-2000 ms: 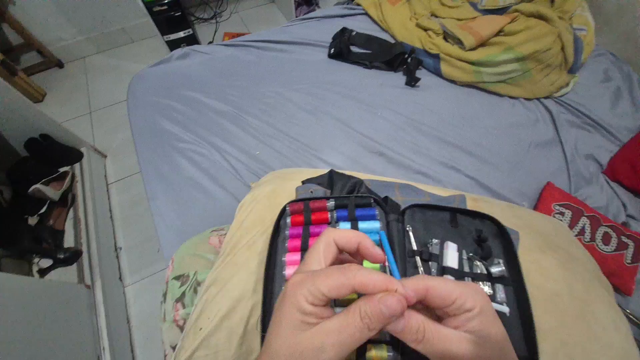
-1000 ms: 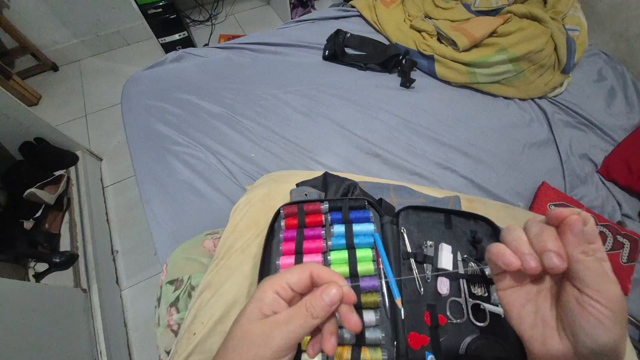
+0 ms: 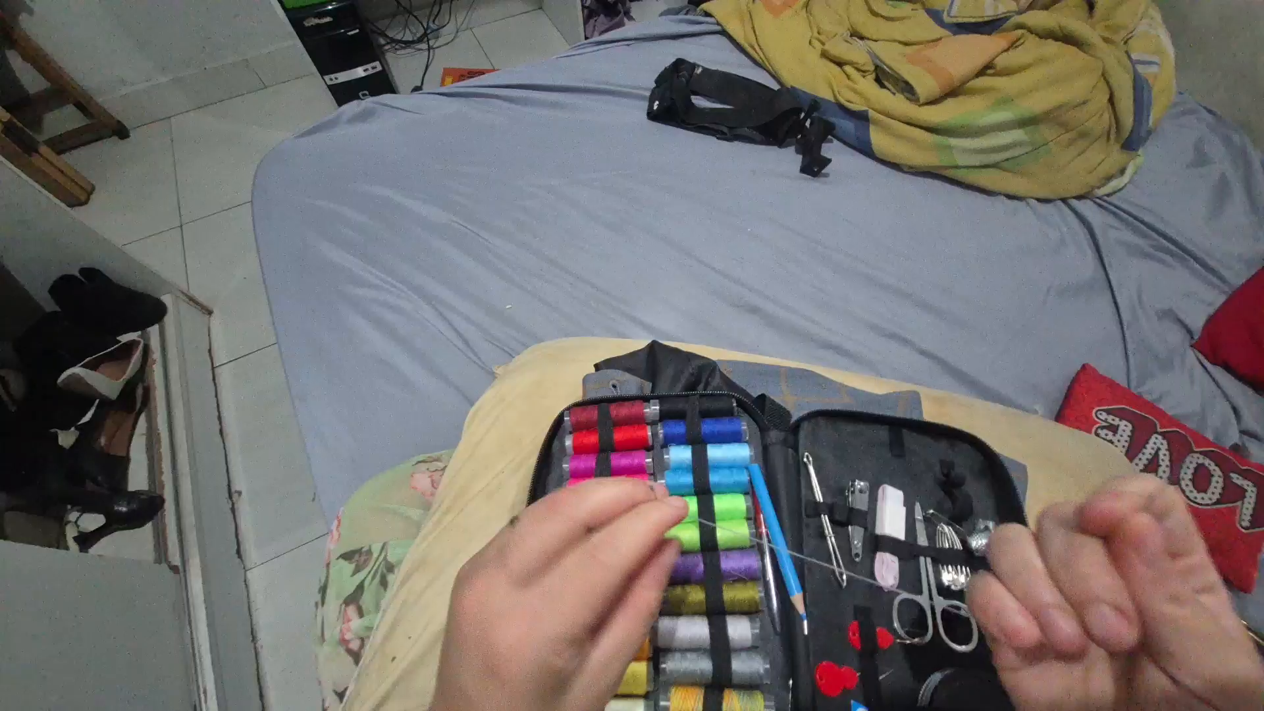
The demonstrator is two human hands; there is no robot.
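A thin pale thread (image 3: 820, 555) stretches between my two hands, over the opened sewing kit case (image 3: 780, 444). My left hand (image 3: 573, 592) pinches its one end between thumb and fingers, above the thread spools (image 3: 713, 566). At the right, my right hand (image 3: 1096, 592) is curled on the other end, beside the small scissors (image 3: 933, 602); whether a needle is in either hand cannot be told. A blue pencil (image 3: 777, 538) lies along the spools. The right half of the case holds safety pins (image 3: 825, 518), a nail clipper (image 3: 857, 509) and red items (image 3: 836, 677).
The case rests on a cream pillow (image 3: 474, 444), with dark fabric (image 3: 671, 370) behind it. Around are a grey-blue bedsheet (image 3: 553, 227), a black strap (image 3: 731, 109), a yellow blanket (image 3: 987, 109), a red cushion (image 3: 1165, 444) and shoes (image 3: 109, 395) at the left.
Two seconds ago my hands were together over the case; they have parted, with thread between them. Since one second ago my left hand has lifted and its fingers have closed together.
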